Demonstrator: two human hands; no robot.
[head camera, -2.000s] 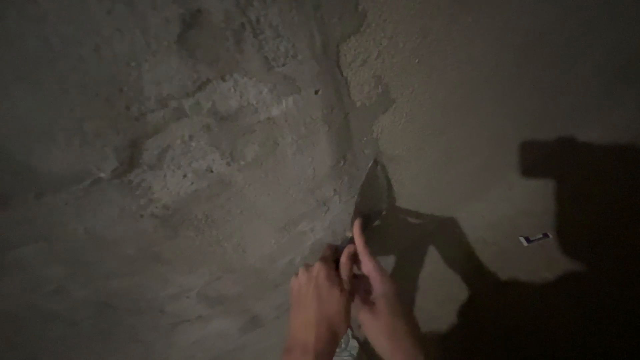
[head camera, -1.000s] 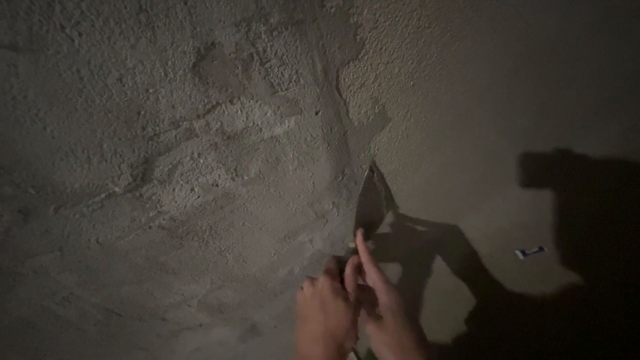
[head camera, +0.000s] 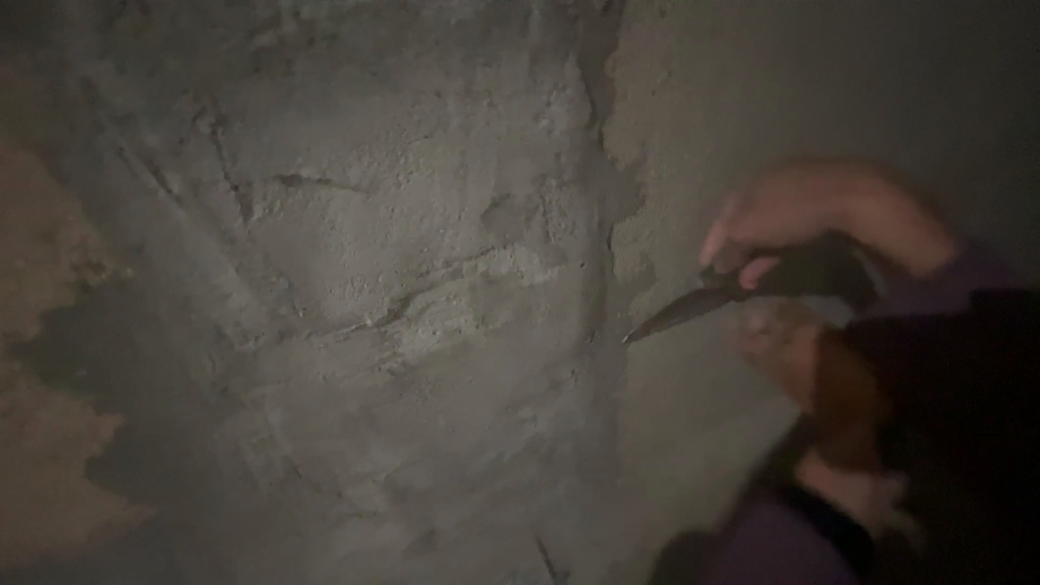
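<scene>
My right hand, blurred, reaches in from the right in a purple sleeve. Its fingers are closed around the handle of a small pointed trowel. The blade, seen nearly edge-on, slants down to the left, with its tip at the seam beside the rough grey plaster; contact with the wall cannot be told. My left hand is just below the trowel's handle, dim and blurred, so its grip is unclear.
A vertical ridge in the plaster runs along a smoother wall surface. Bare brownish wall patches show at the left. Deep shadow covers the lower right.
The trowel's blade pointed up before, with both hands close together at its handle; now it points left and down. My right hand has swung above my left. The view has shifted noticeably.
</scene>
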